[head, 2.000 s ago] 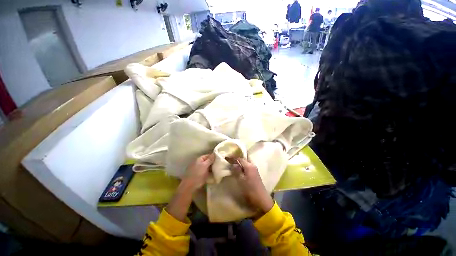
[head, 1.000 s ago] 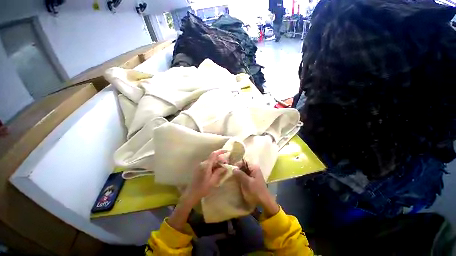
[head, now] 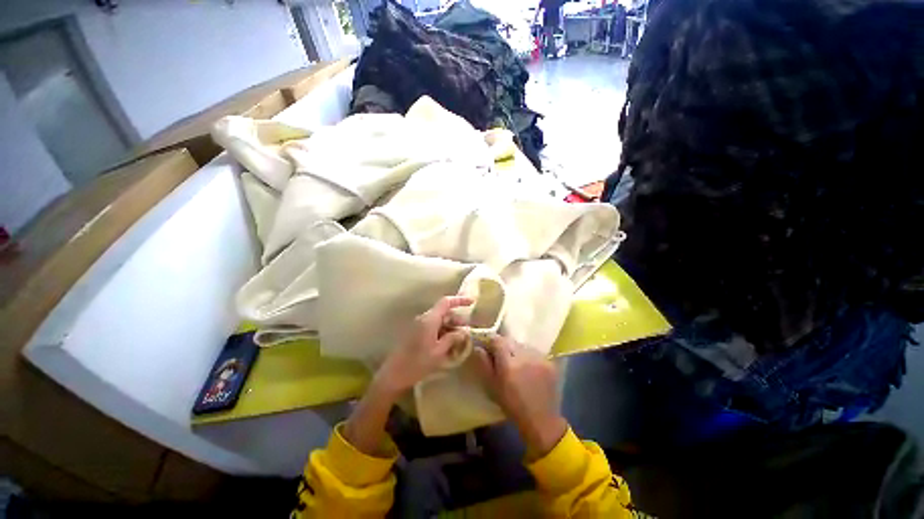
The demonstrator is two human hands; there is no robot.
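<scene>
The cream garment (head: 390, 289) lies in a thick heap on the yellow tabletop (head: 304, 380). Its sleeve end (head: 488, 300) stands open as a round tube near the table's front edge. My left hand (head: 426, 350) pinches the cloth at the left of this opening. My right hand (head: 519, 377) is at its lower right side with the fingers closed near the edge. Whether it holds a tool cannot be told. A cream panel hangs below my hands over the table's edge.
A dark phone (head: 227, 372) with a cartoon picture lies at the table's left. A white panel (head: 142, 304) and brown cartons (head: 91, 233) stand at left. Dark garments are piled high at right (head: 760, 182), over blue denim (head: 811, 365), and behind the table (head: 426, 66).
The view has shifted. The sleeve opening, gathered between my fingers a second ago, now stands rounder and more open. My left fingers have moved slightly on its rim, and my right hand is turned more over the cloth.
</scene>
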